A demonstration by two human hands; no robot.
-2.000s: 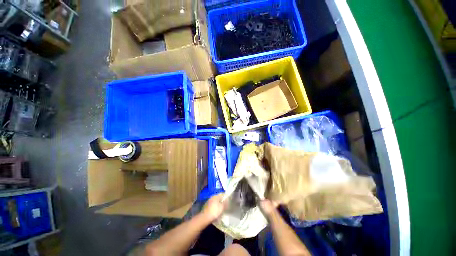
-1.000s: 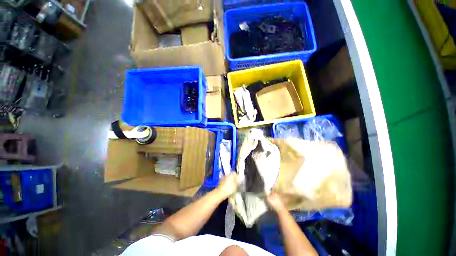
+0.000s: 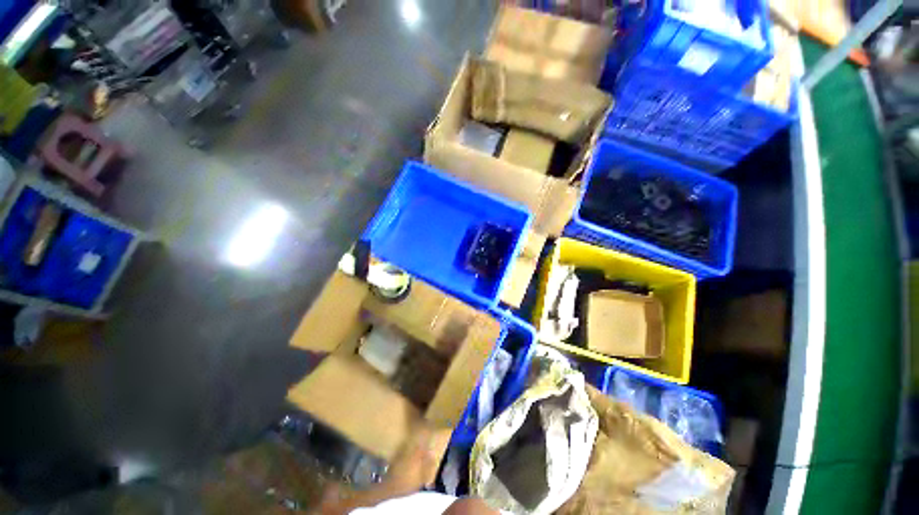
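Note:
The paper-lined sack stands at the bottom centre with its pale mouth wide open and its inside dark. No hand shows on its visible rim. A brown paper wrapping lies against its right side. A blurred patch of skin and a bit of white clothing show at the bottom edge, left of the sack. I cannot make out my left hand there, and my right hand is out of the picture.
An open carton stands left, with a tape roll on it. Behind are a blue bin, a yellow bin holding a small carton, and a blue bin of dark parts. The green conveyor runs along the right.
The view has swung left, so the bins appear tilted and farther right. Both hands have left the sack's rim. The sack's mouth is rounder and wider open.

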